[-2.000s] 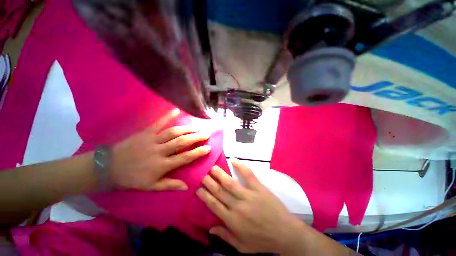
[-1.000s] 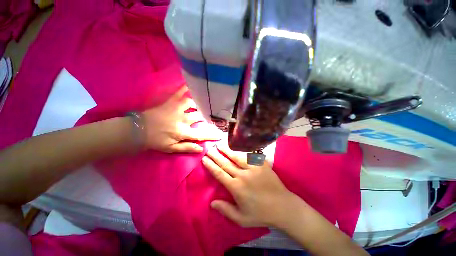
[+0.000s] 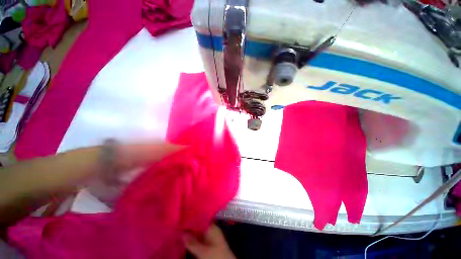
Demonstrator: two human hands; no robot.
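Bright pink cloth (image 3: 172,192) lies bunched and folded in front of the machine, hanging over the table's front edge; its upper end reaches the lit presser foot area. My left hand (image 3: 144,154), blurred, with a band at the wrist, is at the left of the bunch; its fingers are partly hidden by cloth. My right hand (image 3: 210,245) is low at the bottom edge, partly cut off, pinching the cloth's lower edge. The needle is hidden in the glare below the white machine head (image 3: 283,38).
A flat pink panel (image 3: 323,152) with a notched lower end lies right of the needle, under the arm. A long pink strip (image 3: 76,96) lies at left. Bunched pink cloth (image 3: 169,15) is behind. The ruler-marked table edge (image 3: 273,215) runs in front; a white cable (image 3: 399,236) hangs at right.
The cloth that lay spread at the needle is now bunched toward me, baring white table at left. My right hand has moved down from the needle; my left hand has moved down and left.
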